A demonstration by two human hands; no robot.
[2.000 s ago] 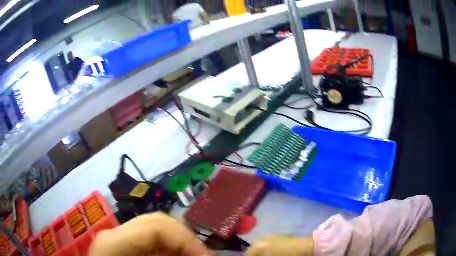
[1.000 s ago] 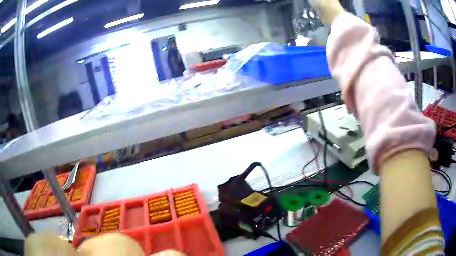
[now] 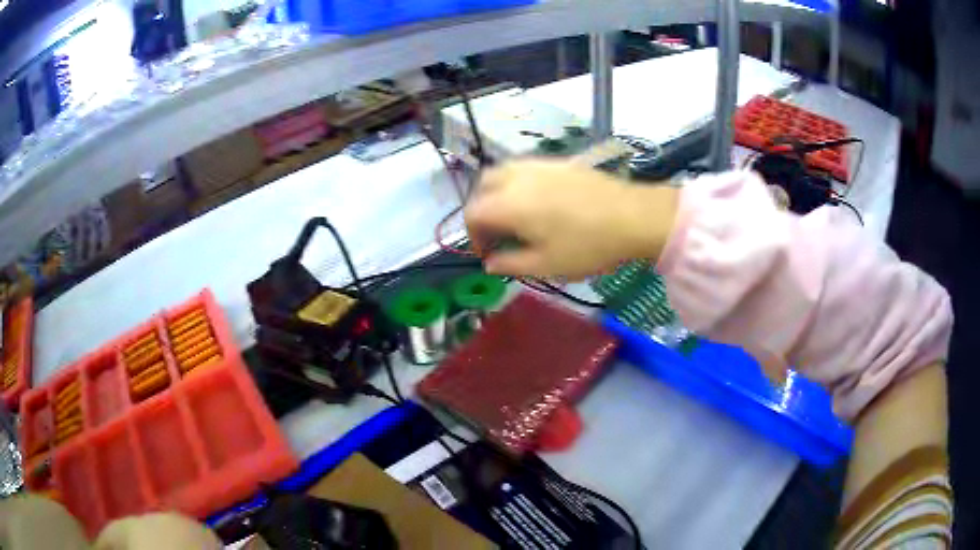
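My right hand (image 3: 548,220), with a pink sleeve, is raised in the middle, above the green-flanged solder wire spools (image 3: 417,320). Its fingers are curled; whether they hold something is unclear. My left hand (image 3: 140,533) is cut off at the lower left edge, below the red sorting tray (image 3: 224,414) with orange cells; its fingers are hidden. The black soldering station (image 3: 310,322) stands between tray and spools. A red bubble-wrap pack (image 3: 518,371) lies right of the spools. A green PCB panel (image 3: 636,295) is partly hidden behind my right forearm.
A blue parts bin (image 3: 741,392) is under my right arm. A brown sheet (image 3: 392,505) and black printed packaging lie at the front, with a black object on them. The shelf (image 3: 322,81) crosses above. A pale instrument (image 3: 516,120) and another red tray (image 3: 790,134) are farther back.
My right hand has come down from the upper shelf area to above the spools. The view has tilted down and turned right. My left hand remains at the lower left edge.
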